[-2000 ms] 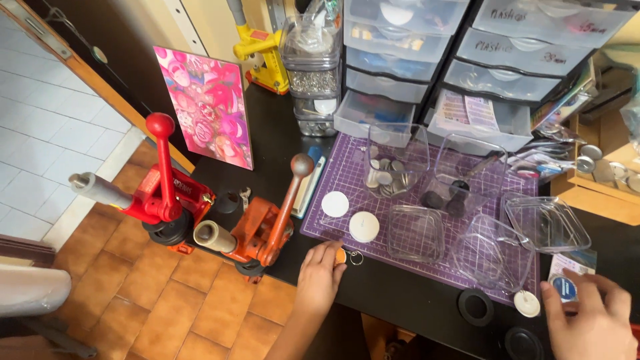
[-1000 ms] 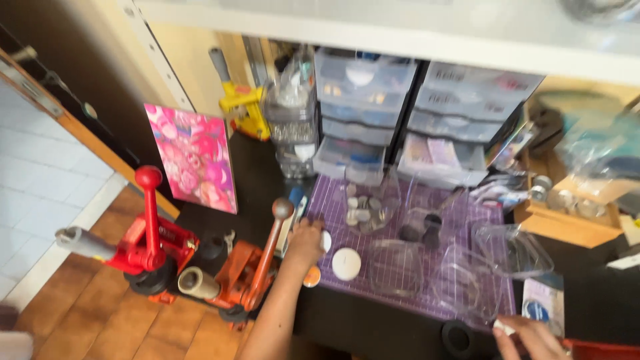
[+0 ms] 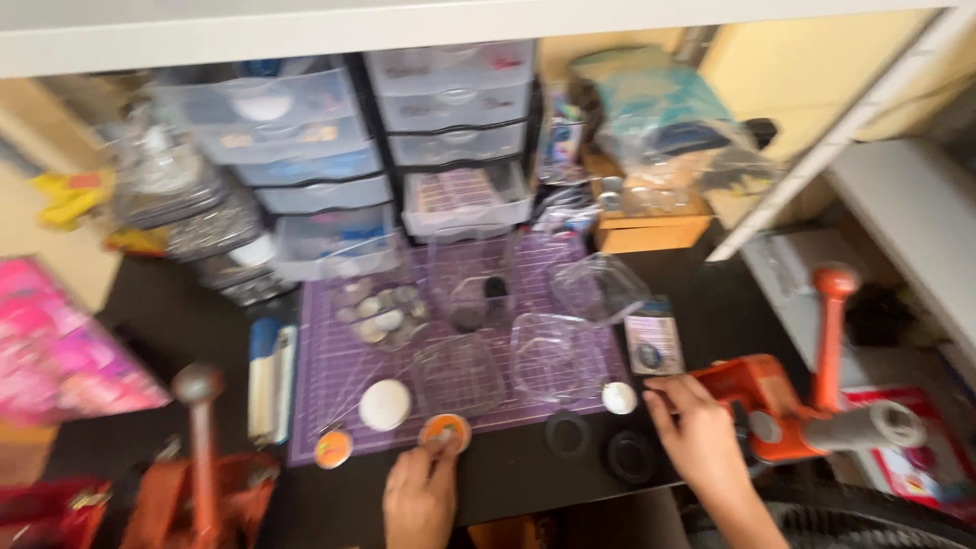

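Observation:
My left hand [image 3: 422, 484] has its fingertips on a round orange paper disc [image 3: 445, 431] at the front edge of the purple cutting mat [image 3: 309, 412]. To its left lies a smaller orange disc [image 3: 333, 449]; a white disc [image 3: 384, 404] sits just behind. My right hand [image 3: 690, 423] rests on the black table, fingers apart, beside an orange button press [image 3: 770, 404]. Near it are a small white disc [image 3: 619, 397], two black rings [image 3: 630, 456] and a printed card [image 3: 653, 335] with a blue round badge. Whether the right fingertips hold anything is blurred.
Clear plastic tubs [image 3: 555, 358] stand on the mat, some with metal discs or black pieces. Behind rise translucent drawer units [image 3: 457, 145]. Two more presses, one orange [image 3: 202, 488] and one red [image 3: 53, 511], stand front left. A white shelf [image 3: 457, 30] crosses overhead.
The view has swung right, bringing the right-hand press into sight. My left hand has come from the white discs at the mat's left to the orange disc.

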